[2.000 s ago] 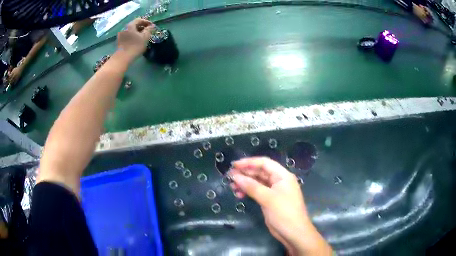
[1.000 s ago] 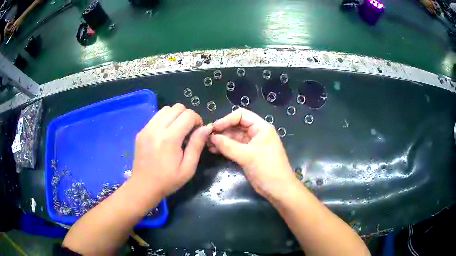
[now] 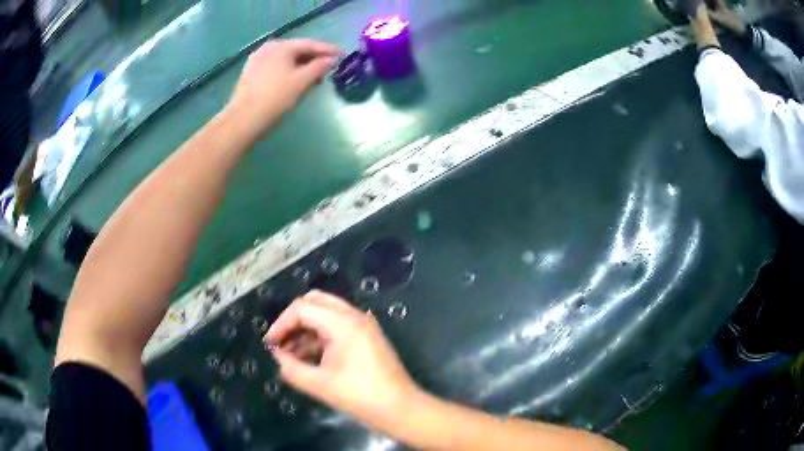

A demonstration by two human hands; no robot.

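My left hand (image 3: 284, 75) is stretched over the green belt, its fingertips pinched together just left of a round black cap (image 3: 353, 74). I cannot tell if a ring is between them. The cap lies beside a black cylindrical housing (image 3: 389, 48) that glows purple on top. My right hand (image 3: 331, 354) hovers over the dark mat, thumb and fingers curled close together; what they hold, if anything, cannot be made out. Small silvery rings (image 3: 398, 310) lie singly on the mat around my right hand. Part of the blue tray (image 3: 174, 421) shows at the lower left.
A pale scuffed rail (image 3: 397, 176) runs diagonally between belt and mat. Dark housings (image 3: 78, 241) stand at the far left. Another person's white sleeve (image 3: 740, 106) and hands are at the upper right. A dark round patch (image 3: 388, 263) lies on the mat.
My hands were together over the mat; my left hand has moved out over the belt to the cap and glowing housing. My right hand stays over the mat. The view has swung right and tilted.
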